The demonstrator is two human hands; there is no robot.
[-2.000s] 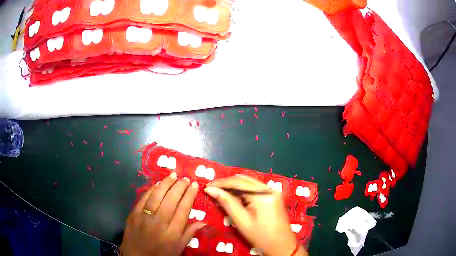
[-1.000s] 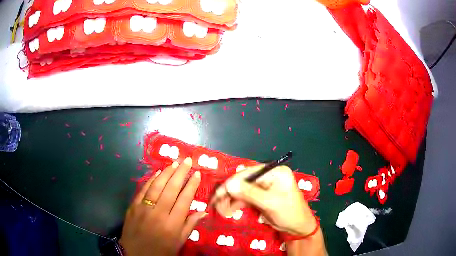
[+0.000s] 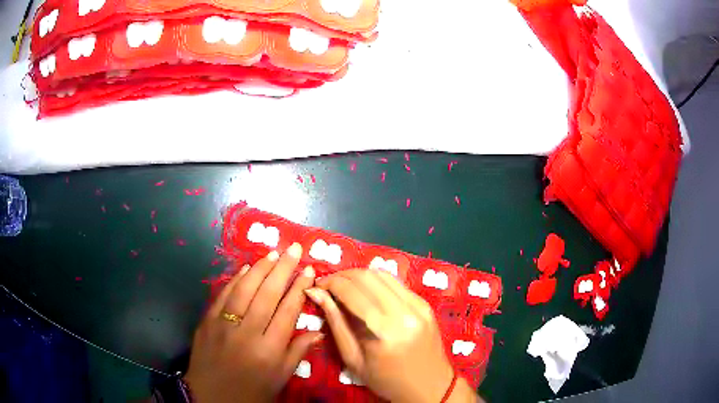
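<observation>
A red moulded sheet (image 3: 435, 279) with rows of paired white ovals lies on the dark green table, its lower part cut off by the picture's edge. My left hand (image 3: 256, 323) lies flat on its left part, fingers spread, with a ring on one finger. My right hand (image 3: 386, 327) is over the middle of the sheet, its fingertips close together beside my left fingertips. A dark slim part of the tweezers (image 3: 359, 326) shows in my right hand; their tip is hidden.
A stack of eyed sheets (image 3: 181, 43) and a stack of plain sheets (image 3: 623, 142) lie on the white cover (image 3: 457, 94). Loose plain pieces (image 3: 550, 256), eyed pieces (image 3: 585, 286) and crumpled tissue (image 3: 558, 344) lie right. A clear bottle (image 3: 12, 206) is left. Red slivers are scattered about.
My right hand has moved back up-left to my left fingertips, and the tweezers' dark end, raised a second ago, is now low in the hand. My left hand remains on the sheet.
</observation>
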